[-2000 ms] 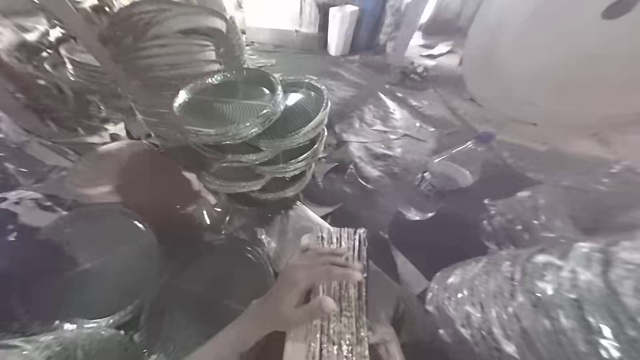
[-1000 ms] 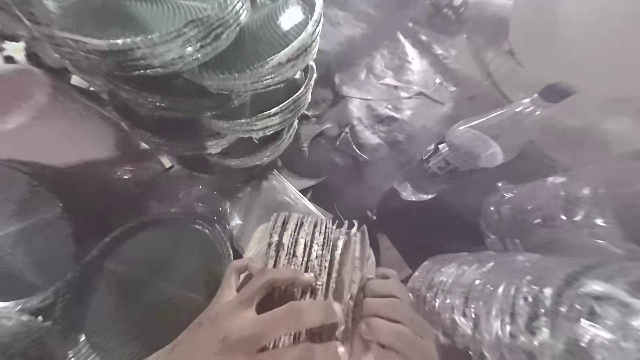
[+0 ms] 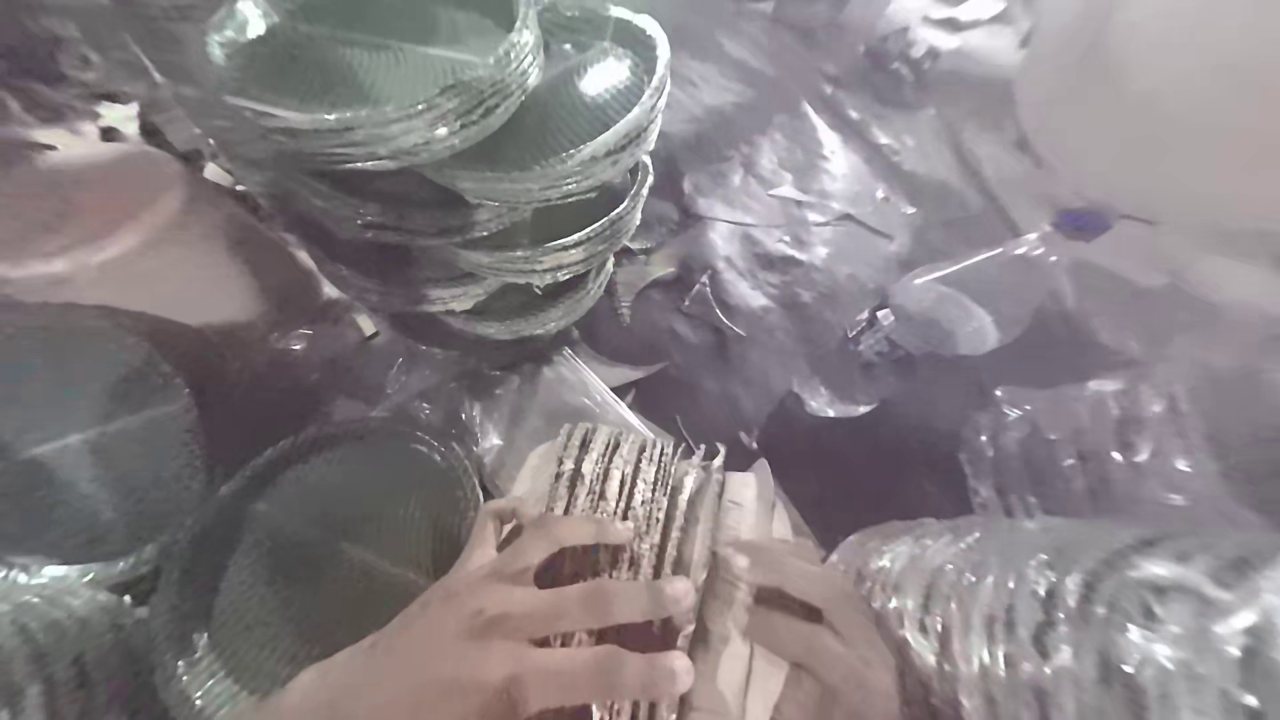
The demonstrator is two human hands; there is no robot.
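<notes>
At the bottom middle, a stack of thin, rough-edged sheets point(image 3: 640, 465) stands on edge, paler pieces along its right side. My left hand point(image 3: 560, 620) lies across the stack from the left, fingers spread over its edges. From the right, my right hand point(image 3: 815, 625) presses its fingers against the paler pieces. Both hands hold the stack between them; the thumbs are partly hidden. Just behind it lies a piece of clear plastic film point(image 3: 570, 395). What the sheets are made of cannot be told for sure.
Piles of shallow round greenish plates point(image 3: 560, 130) rise behind, at upper left. More round plates point(image 3: 330, 560) lie at left. A wrapped row of shiny discs point(image 3: 1080, 610) lies at lower right. Beyond are crumpled plastic sheeting point(image 3: 790, 210) and a clear bottle point(image 3: 960, 310) with a blue cap.
The view has tilted down and come closer. My right hand, not clearly seen two seconds ago, is now at the stack's right side. My left hand has stayed on the stack.
</notes>
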